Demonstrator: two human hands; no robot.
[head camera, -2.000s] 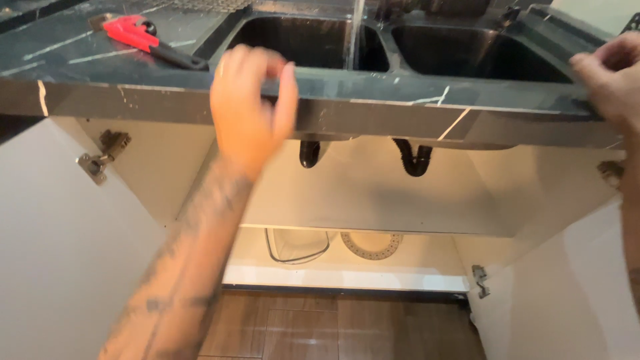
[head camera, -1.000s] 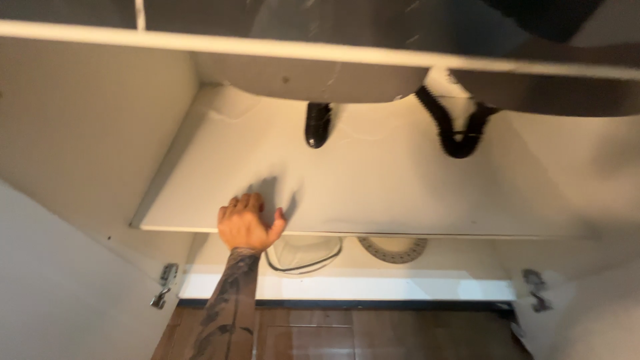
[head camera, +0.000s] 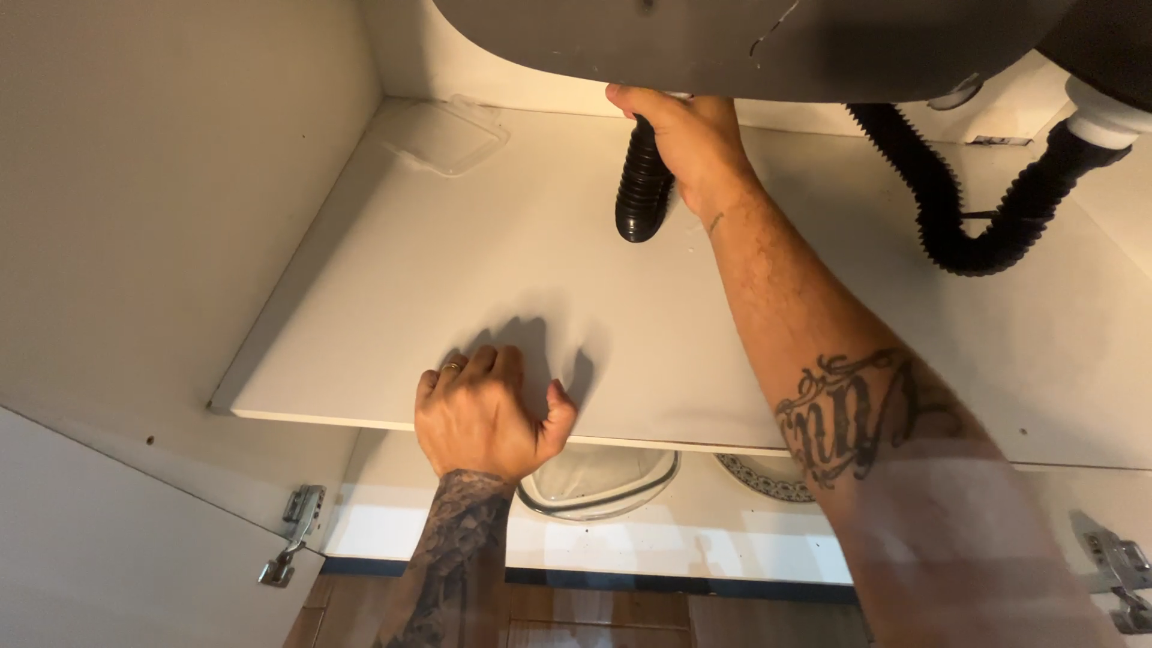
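My left hand (head camera: 490, 409) rests on the front edge of the white cabinet shelf (head camera: 540, 270), fingers bent over its top, a ring on one finger, holding nothing. Beneath the left sink basin (head camera: 765, 45), my right hand (head camera: 688, 135) reaches to the top of a black corrugated drain hose (head camera: 643, 189). The thumb lies at the hose's upper end; the other fingers are hidden behind the basin and hand, so their grip does not show. A second corrugated drain hose (head camera: 972, 256) hangs in a U on the right, joined to a white fitting (head camera: 1100, 117).
A clear plastic lid (head camera: 450, 139) lies at the shelf's back left corner. Below the shelf are a glass dish (head camera: 598, 481) and a patterned plate (head camera: 769, 477). Open cabinet doors with metal hinges (head camera: 295, 531) flank the opening.
The view has dropped from the countertop into the cabinet and come closer. My right hand, at the counter edge two seconds ago, is now under the basin. My left hand remains at the shelf edge since one second ago.
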